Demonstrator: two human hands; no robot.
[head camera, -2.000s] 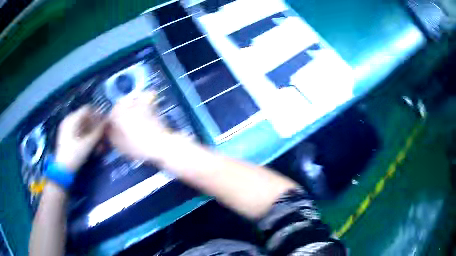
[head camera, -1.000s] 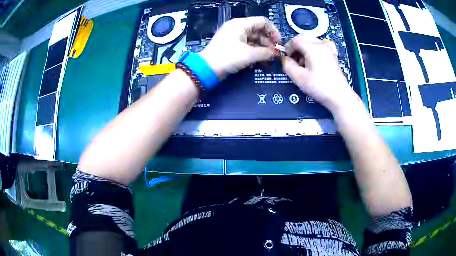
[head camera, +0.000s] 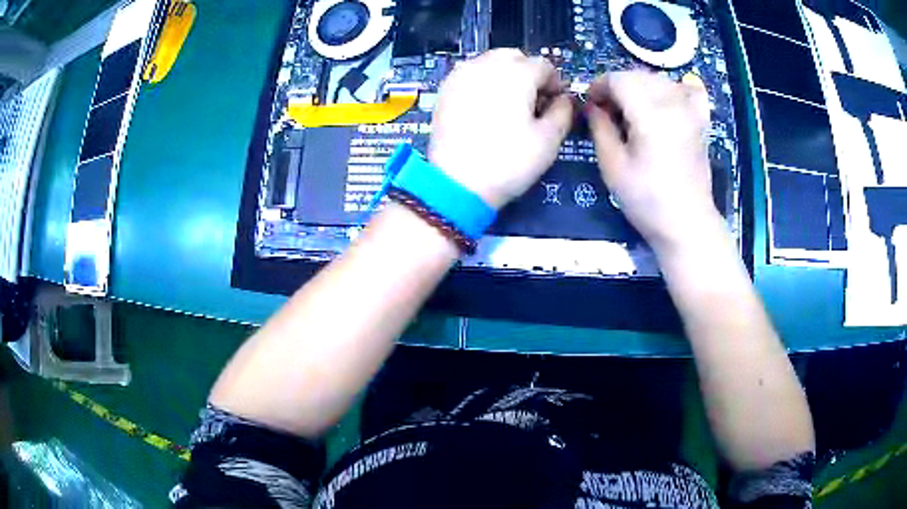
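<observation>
The open laptop base (head camera: 298, 244) lies in front of me, with its battery pack (head camera: 328, 184) nearest me. My left hand (head camera: 502, 119), with a blue band at the wrist, is over the battery's upper edge. My right hand (head camera: 651, 139) is just right of it. The fingertips of both hands nearly meet at a small pale connector (head camera: 579, 89) at the battery's edge. The fingers hide most of it, so I cannot tell which hand grips it. An orange-yellow strip (head camera: 353, 109) lies along the battery's upper left edge.
Two cooling fans (head camera: 656, 30) sit at the laptop's far side. Liner strips with black rectangles lie left (head camera: 99, 149) and right (head camera: 796, 139). A white sheet with black L shapes (head camera: 875, 268) lies far right. Another orange-yellow piece (head camera: 171, 42) is at the upper left.
The hands have stayed close together at the battery's upper edge while the head view shifted slightly. The small white piece between the fingertips is now less visible.
</observation>
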